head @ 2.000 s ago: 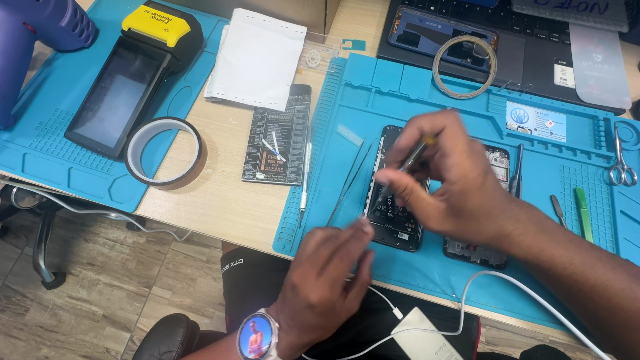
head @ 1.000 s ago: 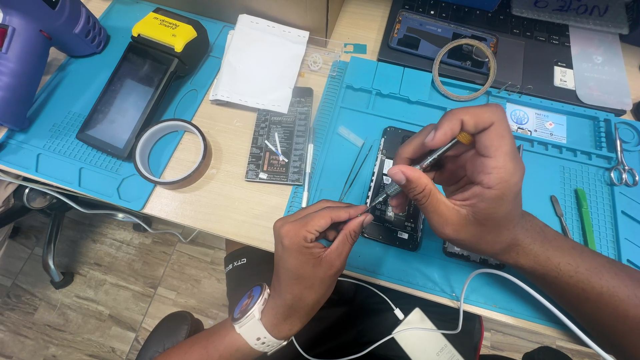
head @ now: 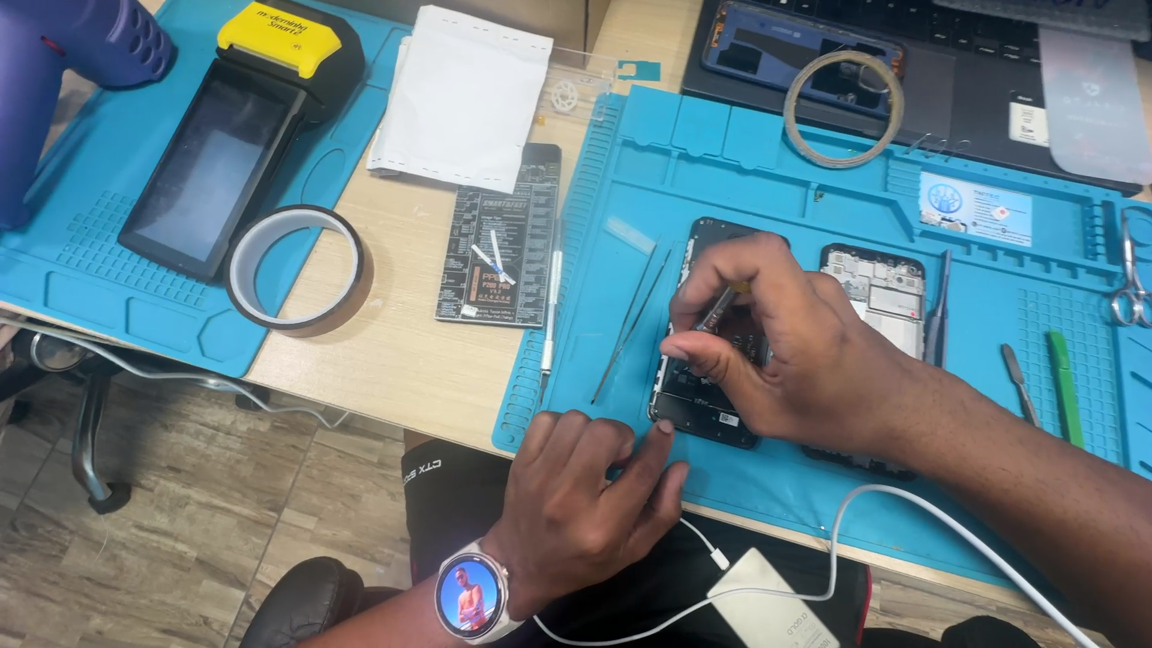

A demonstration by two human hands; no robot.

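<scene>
An opened smartphone (head: 711, 414) lies on the blue silicone repair mat (head: 585, 360), its inside facing up. Over its middle, my right hand (head: 774, 333) grips a small screwdriver (head: 717, 309) between thumb and fingers; the tip is hidden. My left hand (head: 589, 486), with a smartwatch (head: 471, 596) on the wrist, rests at the mat's front edge, index fingertip at the phone's lower left corner. Whether it holds anything I cannot tell. Tweezers (head: 634, 319) lie left of the phone. A second opened phone part (head: 877, 288) lies to its right, partly behind my right forearm.
A white cable (head: 936, 517) crosses the front edge. Right are a green pry tool (head: 1064, 387), a metal spudger (head: 1019, 382) and scissors (head: 1129, 288). Tape rolls (head: 297, 319), a payment terminal (head: 216, 171), a purple heat gun (head: 27, 117) and a laptop (head: 963, 117) stand around.
My right hand has stayed over the phone with the screwdriver. Its fingertips met my left fingers near the phone's left edge one second ago; now the hands are apart, the left lower at the corner.
</scene>
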